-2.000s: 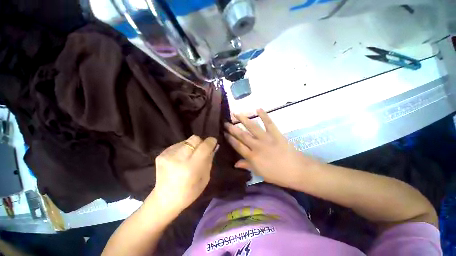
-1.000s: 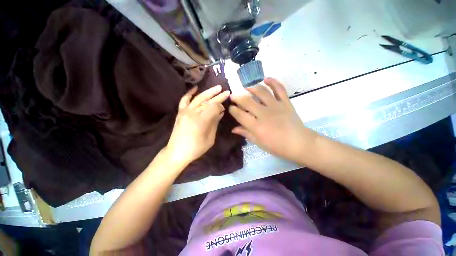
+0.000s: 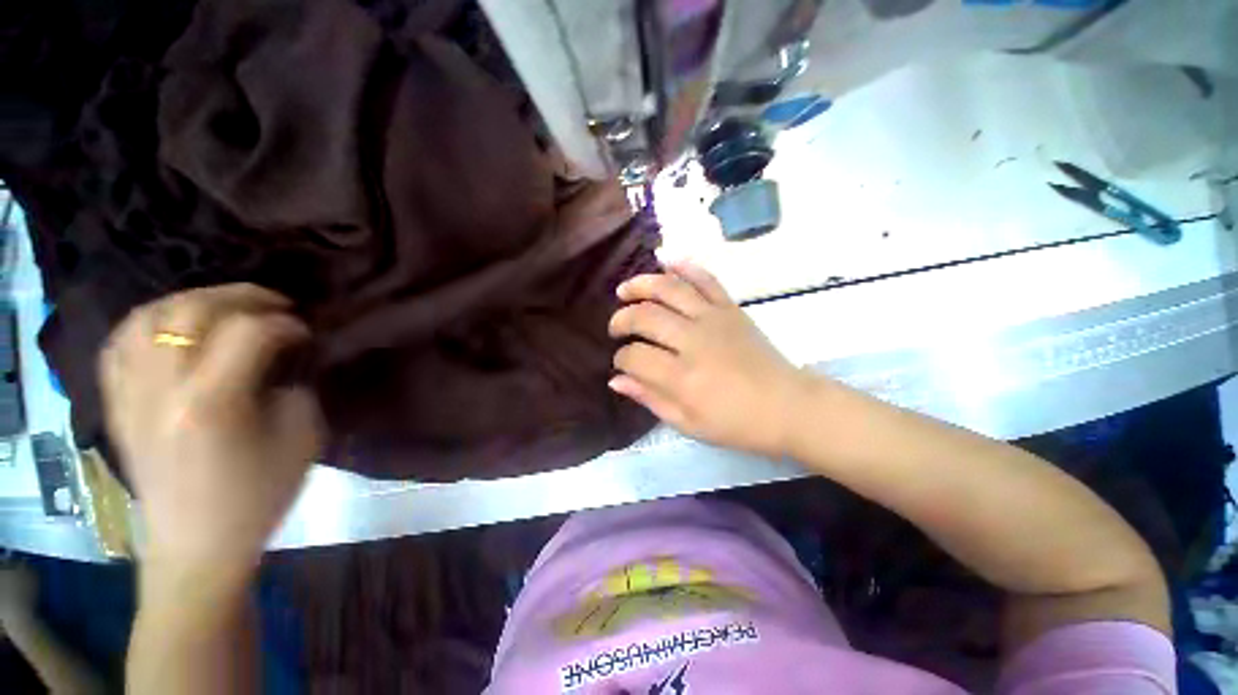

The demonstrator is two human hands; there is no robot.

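Observation:
The dark brown garment piece (image 3: 475, 353) lies bunched over the left of the table, its right edge running up to the presser foot and needle (image 3: 635, 177). My left hand (image 3: 211, 394), blurred and wearing a ring, is at the garment's left part with fingers curled onto the cloth; its fingertips are hard to see. My right hand (image 3: 692, 353) lies at the garment's right edge below the needle, palm down, fingers slightly bent on the cloth edge and table. A grey ribbed knob (image 3: 747, 211) stands just right of the needle.
The white sewing machine head (image 3: 896, 41) spans the top. Teal snips (image 3: 1116, 204) lie on the white table at right. A printed ruler scale (image 3: 1059, 356) runs along the table's front edge. Brown cloth (image 3: 407, 611) hangs below the table. Part of another person's arm (image 3: 38, 638) shows at lower left.
My left hand has moved from near the needle far left across the garment. My right hand stays at the cloth's right edge, now slightly lower relative to the knob. The cloth is spread wider.

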